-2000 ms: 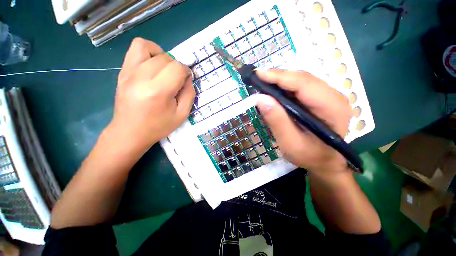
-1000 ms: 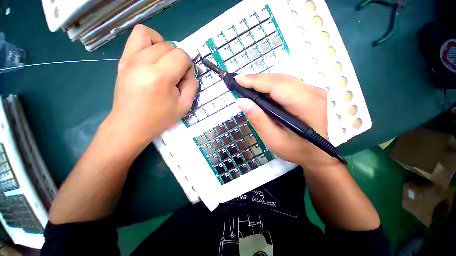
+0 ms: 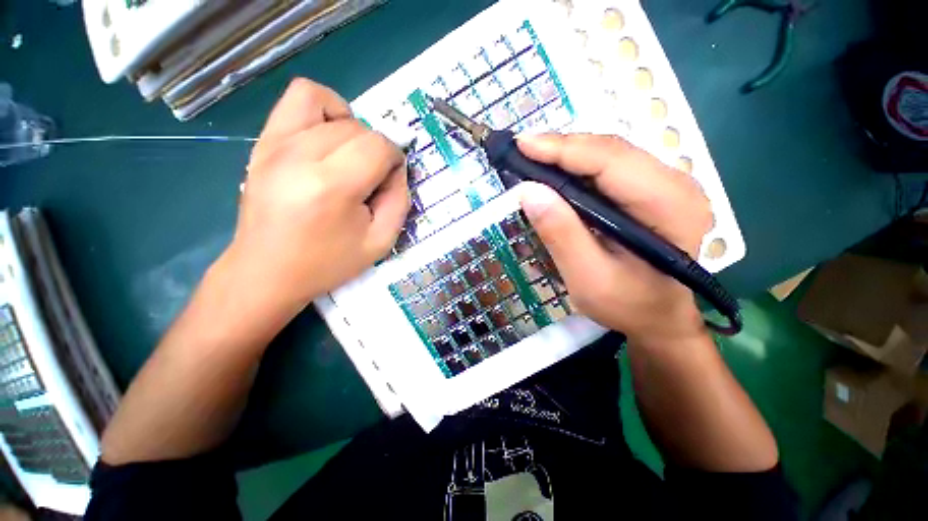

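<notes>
The white soldering tray (image 3: 702, 193) lies tilted in front of me, with round tan holes along its right edge. It holds green-edged PCB panels (image 3: 473, 300) of many small units. My right hand (image 3: 621, 224) is shut on the black soldering iron (image 3: 600, 209). The iron's tip is over the upper panel, near its green strip; I cannot tell if it touches. My left hand (image 3: 321, 188) is closed in a fist over the tray's left edge. Solder wire (image 3: 153, 138) runs from this fist to the left. The fist hides the wire's working end.
Stacked loaded trays stand at the upper left (image 3: 234, 51) and at the left edge (image 3: 51, 356). Green-handled pliers (image 3: 781, 51) lie at the upper right. A black box with a round red-and-white label (image 3: 906, 107) is at the right. Cardboard boxes (image 3: 865, 315) are at the lower right.
The iron's tip moved left toward my left fist, then back right to the green strip. The tray sits slightly further left in view. My left hand has stayed a fist.
</notes>
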